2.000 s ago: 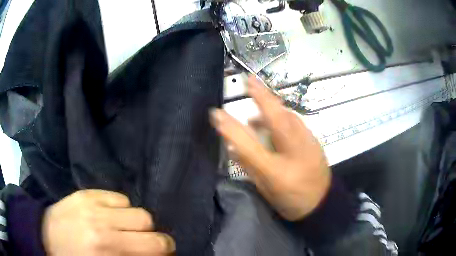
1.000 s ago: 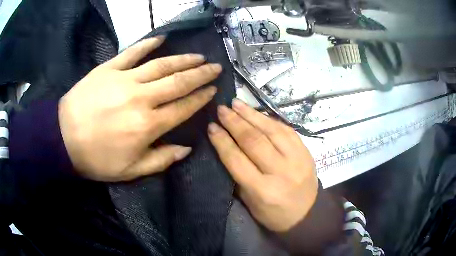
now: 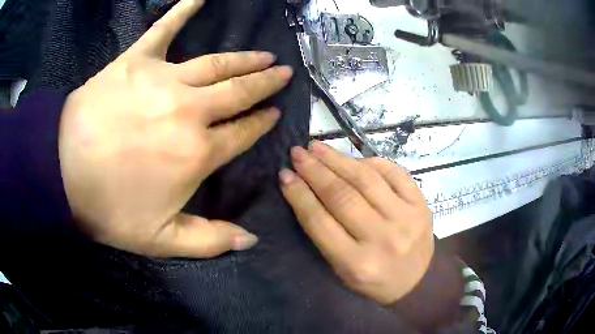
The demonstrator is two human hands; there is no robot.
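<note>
A black cloth panel (image 3: pixel 261 196) lies over the left and middle of the view, its right edge running up to the small metal parts of the presser foot (image 3: pixel 295 12) at top centre. My left hand (image 3: pixel 156 143) lies flat on the cloth, fingers spread and pointing right. My right hand (image 3: pixel 365 222) rests at the cloth's right edge, fingertips together on it. Neither hand is closed round anything. A long slanting metal arm (image 3: pixel 339 117) runs beside the cloth edge. The needle tip cannot be made out.
Shiny metal plates (image 3: pixel 355 68) lie right of the cloth. A cream ribbed knob (image 3: pixel 471 77) and green scissors handles (image 3: pixel 505 101) are farther right, partly behind a blurred machine part. A printed ruler strip (image 3: pixel 496 192) runs along the table's front edge.
Since two seconds ago, my left hand has moved up from the lower left and opened flat on the cloth. My right hand has come down onto the cloth edge. The view has shifted slightly.
</note>
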